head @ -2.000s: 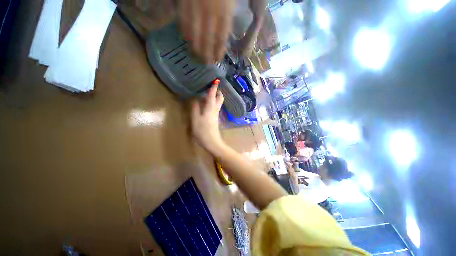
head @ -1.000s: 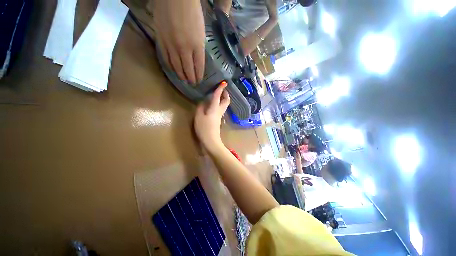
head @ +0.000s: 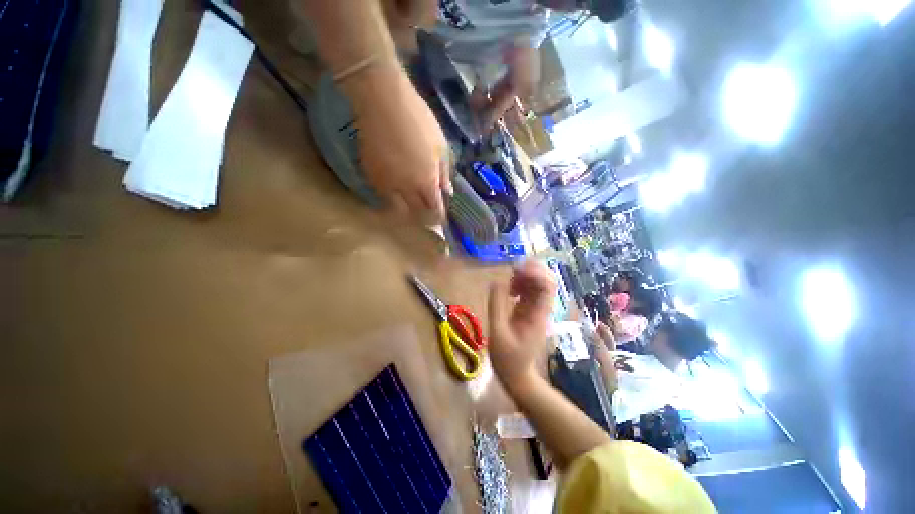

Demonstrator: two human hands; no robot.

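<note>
My left hand (head: 406, 166) reaches in from the top edge, wearing a thin wristband. Its fingers are bunched at the outlet end of the grey tape dispenser (head: 336, 136) and hide much of it; I cannot tell whether they hold tape. My right hand is not in view. Another person's yellow-sleeved arm comes in from the lower right, its hand (head: 517, 331) raised with curled fingers. Scissors (head: 461, 346) with red and yellow handles lie on the brown table (head: 181, 351). A dark blue solar cell (head: 379, 447) lies on a pale sheet.
White paper strips (head: 191, 125) and a dark cell stack (head: 25, 80) lie at upper left. A blue tray (head: 492, 249) stands behind the dispenser. Silver ribbon pieces (head: 490, 472) lie beside the cell. A person in a grey shirt (head: 482, 35) is across the table; others sit farther back.
My left hand has moved from the dispenser's top to its outlet end. The yellow-sleeved person's hand has left the outlet and moved away to the right, uncovering the scissors.
</note>
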